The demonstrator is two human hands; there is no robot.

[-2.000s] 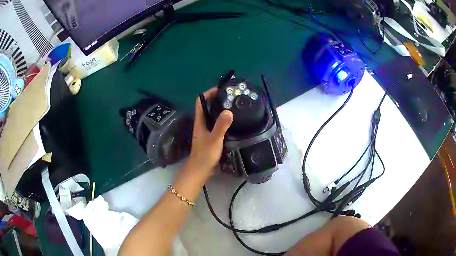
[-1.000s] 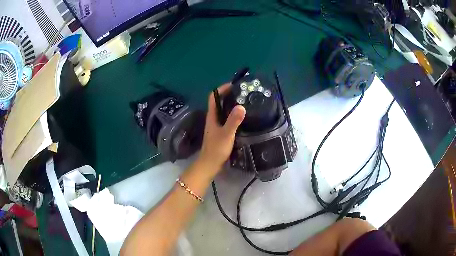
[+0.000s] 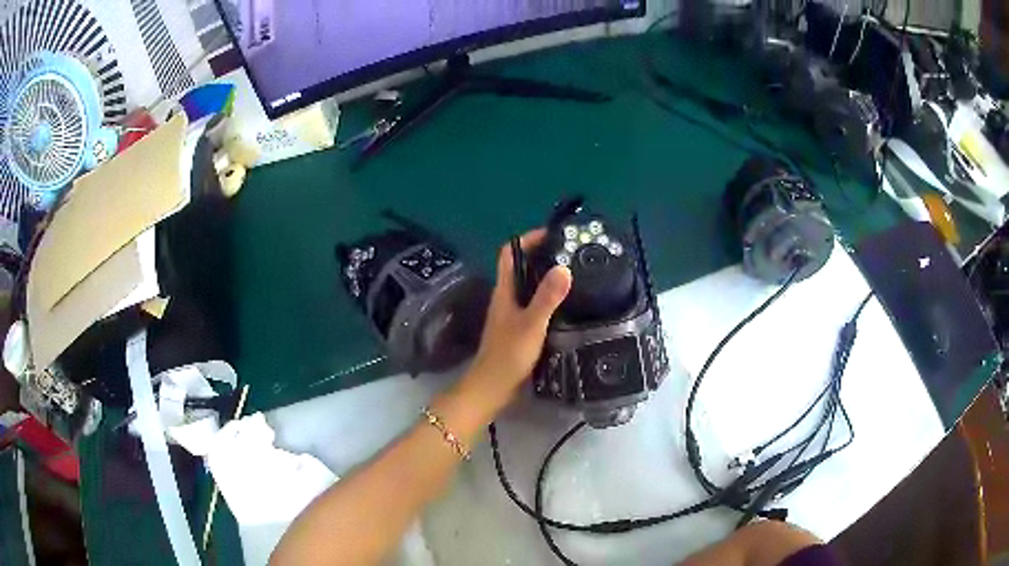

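Note:
My left hand (image 3: 515,337) is closed round the left side of a black-grey dome camera (image 3: 606,359), thumb on the round head beside its ring of pale LEDs. The camera stands upright with thin antennas at its sides, its lower square lens facing me. Its black cable (image 3: 575,524) curves below it. A second dome camera (image 3: 415,293) lies on its side just left of my hand. A third camera (image 3: 783,221) lies at the right, unlit, its cable running from its base. My right hand is out of the picture; only part of the right forearm (image 3: 752,546) shows at the bottom edge.
A monitor (image 3: 443,50) on a black stand is at the far side. A small fan (image 3: 50,130) and cardboard (image 3: 122,221) are at left. White crumpled tissue (image 3: 266,470) lies near left. Tangled cables (image 3: 791,442) lie on the white sheet. A dark pad (image 3: 929,293) is at right.
The view has tilted up and shifted, showing more monitor. The blue glow on the right camera, seen two seconds ago, is off. My left hand keeps its hold on the middle camera.

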